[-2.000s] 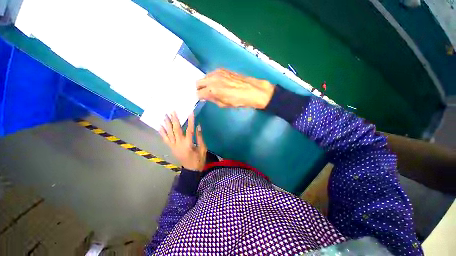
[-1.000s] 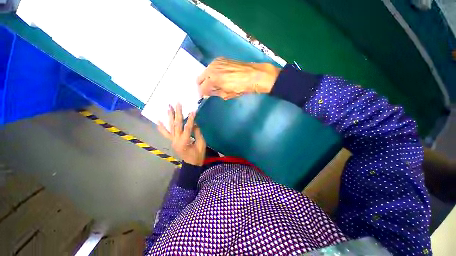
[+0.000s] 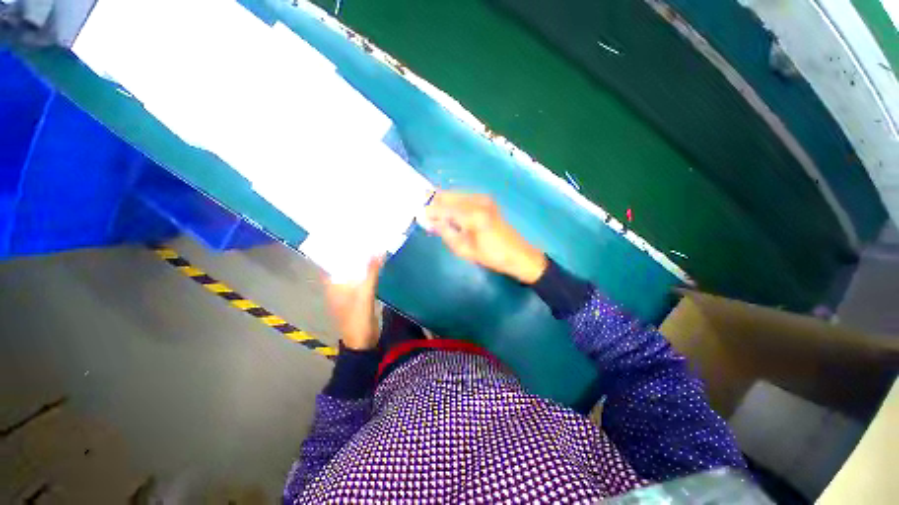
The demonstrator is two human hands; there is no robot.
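Note:
A long row of white retail boxes (image 3: 246,108) lies on the teal bench, overexposed so that single boxes are hard to tell apart. The nearest white box (image 3: 370,212) is at the row's near end. My left hand (image 3: 355,301) is at its near-left corner, blurred, with the fingertips lost in the glare; its grip cannot be made out. My right hand (image 3: 478,232) is at the box's right end, its fingers bent and its fingertips at the edge. Whether they pinch a flap cannot be told.
The teal bench (image 3: 473,306) runs beside the dark green conveyor belt (image 3: 552,118). A blue bin (image 3: 79,168) is below the bench edge at left. An open brown carton (image 3: 779,345) with something white inside is at right. Yellow-black tape (image 3: 246,304) marks the floor.
My right hand has moved down and its fingers point more to the upper left. My left hand has moved lower, around the box corner. The view has shifted, showing the brown carton more.

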